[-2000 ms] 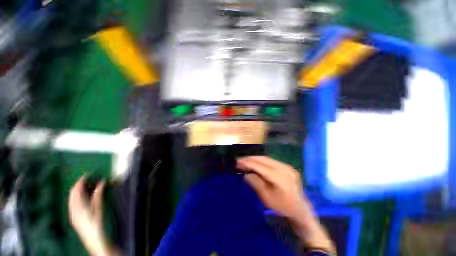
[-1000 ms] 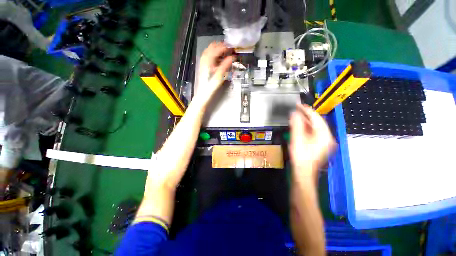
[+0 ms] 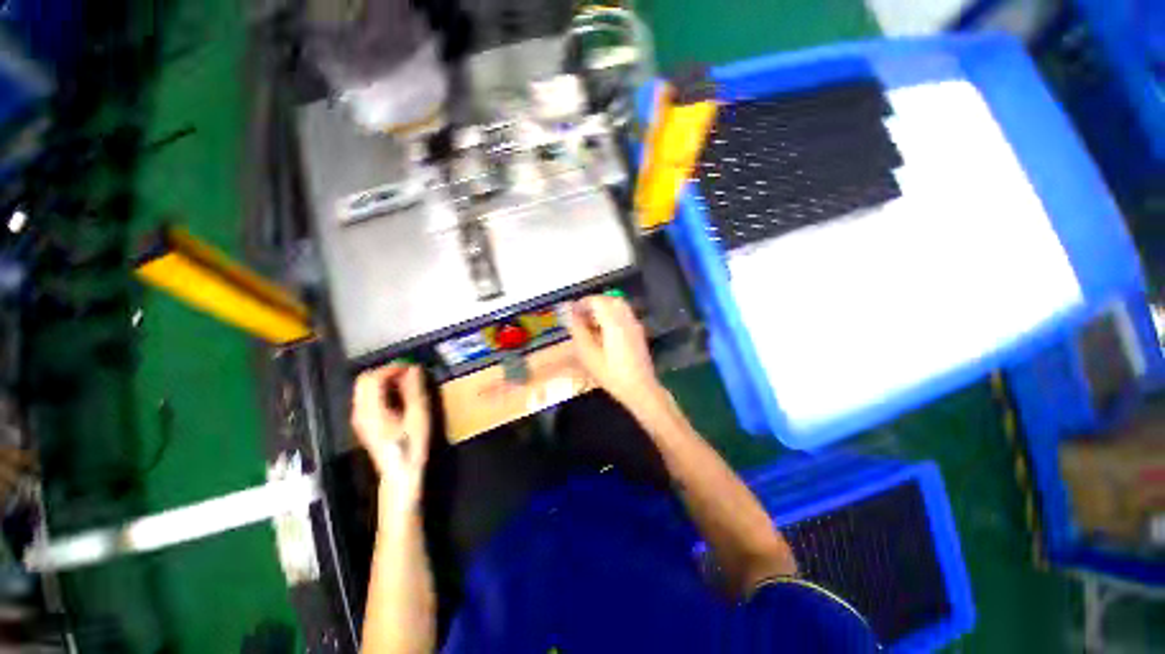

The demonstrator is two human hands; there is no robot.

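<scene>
The silver base plate [image 3: 549, 243] bears a metal fixture [image 3: 479, 173] and a slotted rail [image 3: 480, 258]. The press head [image 3: 396, 96], wrapped in clear plastic, is above its rear left. My left hand [image 3: 394, 415] is at the left end of the front panel, fingers apart, nothing seen in it. My right hand [image 3: 611, 342] is at the panel's right end, fingers curled by the green button [image 3: 615, 294]; whether it holds anything is unclear. The red button [image 3: 511, 335] lies between the hands. Blur hides whether a part sits in the fixture.
A blue tray [image 3: 747, 371] at right holds rows of black parts [image 3: 805, 160] on a white liner [image 3: 907, 268]. Yellow bars [image 3: 224, 288], [image 3: 675, 153] flank the plate. A cardboard strip [image 3: 505, 396] lies below the panel. A lower blue crate [image 3: 939, 537] holds dark parts.
My left hand has left the fixture area and come down to the panel's left end. My right hand has moved onto the panel's right end. The view has turned and shifted.
</scene>
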